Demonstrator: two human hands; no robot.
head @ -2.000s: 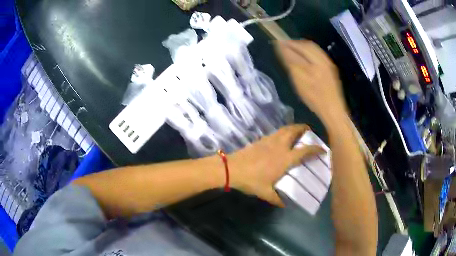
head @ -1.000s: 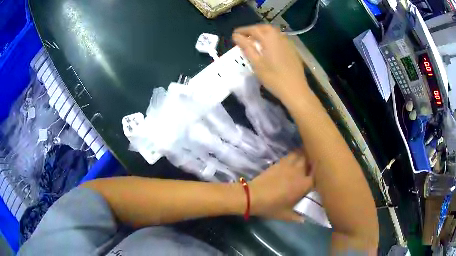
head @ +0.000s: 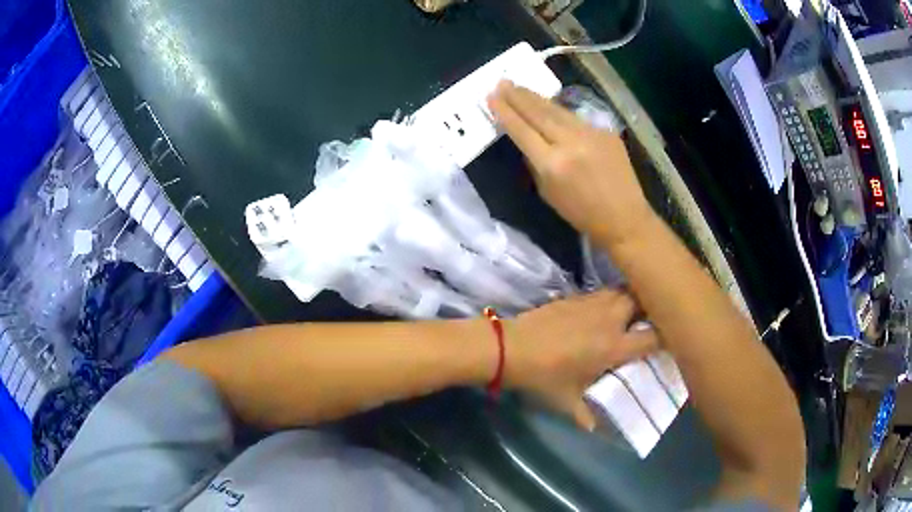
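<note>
A long white power strip (head: 470,120) lies slantwise on the dark green bench, its cord leaving the far end. Clear plastic bags with white cords (head: 430,230) cover its near part and trail toward the stack. A white plug (head: 268,220) shows at its near left end. My left hand (head: 575,345) is around a stack of white socket outlet units (head: 645,395) standing on edge. My right hand (head: 565,150) is at the far part of the strip, fingertips on its face; whether it holds anything is hidden.
A blue bin (head: 200,325) at the left holds rows of white units and bagged cords. A grey meter (head: 825,135) with red digits stands at the right, beside white papers (head: 752,115). A pale rail (head: 690,215) runs along the bench's far edge.
My right hand first came in to the strip's far end, then moved a little down along it. The plug near that end is out of sight, and a bag now lies beyond my right hand.
</note>
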